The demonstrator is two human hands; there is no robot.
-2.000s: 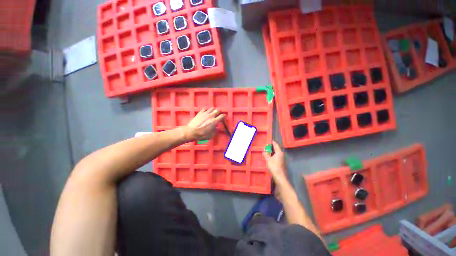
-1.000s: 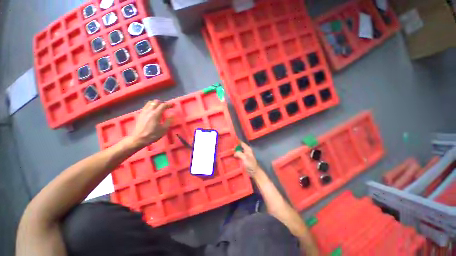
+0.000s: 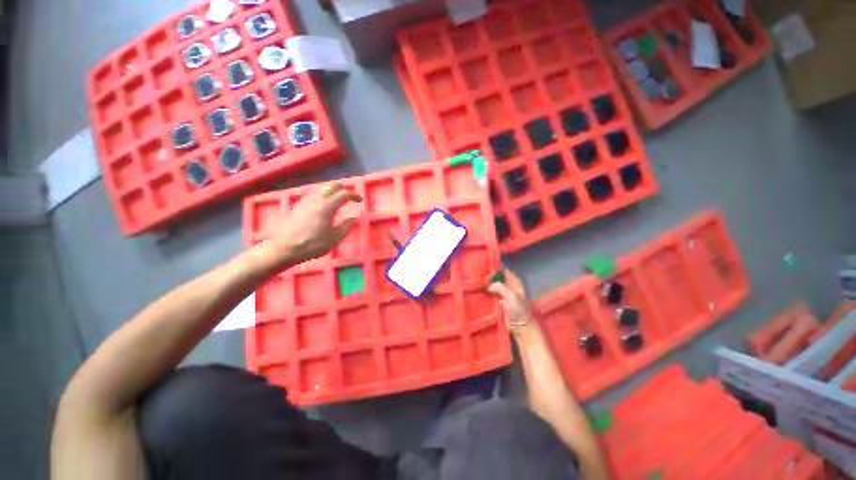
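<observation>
A red-orange multi-cell foam tray [image 3: 375, 319] is in front of me; its top right part overlaps the watch tray behind. Its visible pockets hold no watches. A smartphone [image 3: 427, 253] with a white screen lies slanted on it, partly over a thin black marker pen [image 3: 397, 244]. A green sticky note [image 3: 351, 280] sits in a pocket. My left hand [image 3: 319, 223] is over the upper left pockets, empty, with fingers apart. My right hand [image 3: 511, 298] grips the tray's right edge, with a small green piece at its fingertips.
A tray of silver-rimmed watches [image 3: 141, 197] is upper left. A stacked tray with dark watches [image 3: 460, 94] is upper right. A four-compartment tray [image 3: 690, 272] with several watches is at right. Stacked foam trays [image 3: 695, 431] and a grey rack [image 3: 788, 384] are lower right; cardboard [image 3: 826, 66] is top right.
The tray has turned and now overlaps the dark-watch tray. The phone has shifted its angle on it. My left hand has moved off the pen towards the upper left, uncovering the green note.
</observation>
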